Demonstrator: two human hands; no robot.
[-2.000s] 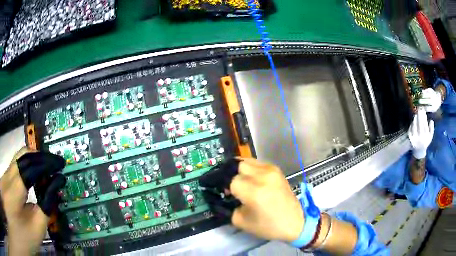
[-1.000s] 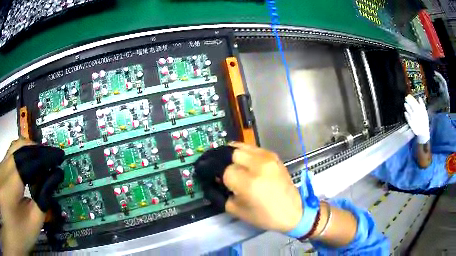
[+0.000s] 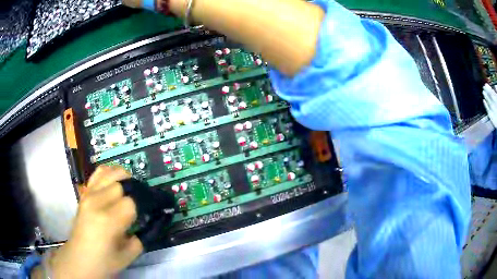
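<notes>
A black carrier (image 3: 259, 216) lies in front of me with green circuit boards (image 3: 188, 153) in columns and rows, bearing white-and-red capacitors (image 3: 253, 166). My left hand (image 3: 111, 215), with black finger cots, is over the lower left boards and hides part of them; its fingertips are bunched, and I cannot see whether they hold anything. My right arm crosses the carrier's upper right. My right hand (image 3: 132, 3) is almost wholly cut off by the top edge, near the tray of silver capacitors (image 3: 71, 24); its fingers are hidden.
Orange bars (image 3: 71, 129) sit on the carrier's side edges. A metal rail (image 3: 245, 245) runs along its near side. Bare metal plate (image 3: 46, 174) shows at left. Green mat (image 3: 27, 90) lies behind the line. At far right is another person's white glove (image 3: 490, 103).
My right hand has left the lower boards and swung up and left past the top edge. My left hand still covers the lower left boards. The view has shifted, putting the carrier further right.
</notes>
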